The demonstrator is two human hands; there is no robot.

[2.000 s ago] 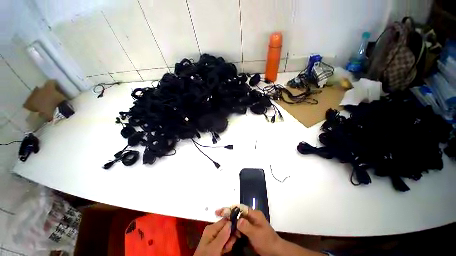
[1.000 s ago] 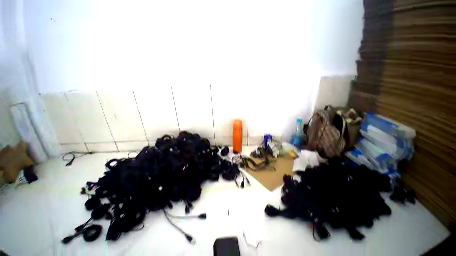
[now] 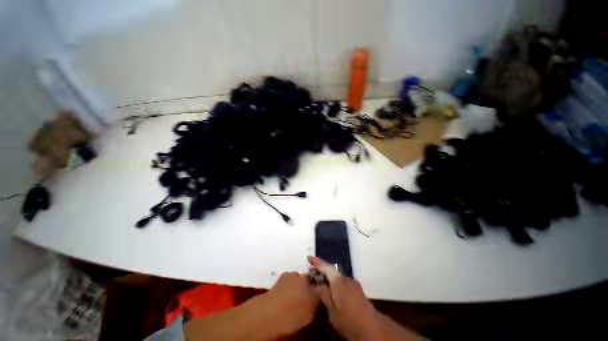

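Note:
My left hand (image 3: 297,298) and my right hand (image 3: 343,298) are close together at the table's front edge, just below a black smartphone (image 3: 332,241). Their fingers close around a small dark piece of black cable (image 3: 319,277) between them. The picture is blurred and the fingers hide most of the cable. A large heap of loose black cables (image 3: 253,143) lies left of centre, with two plug ends sticking out towards me. Another heap of black cable bundles (image 3: 503,180) lies at the right.
A brown cardboard sheet (image 3: 410,148) with tangled cables lies at the back. An orange bottle (image 3: 358,80) stands by the wall. A thin dark strand (image 3: 361,228) lies right of the phone. A black object (image 3: 36,202) is at the far left, and an orange-red patch (image 3: 202,301) shows below the edge.
The view tipped up, with both hands out of the picture, and is back down on the table. My left forearm now reaches in further from the left, and less of the held cable shows.

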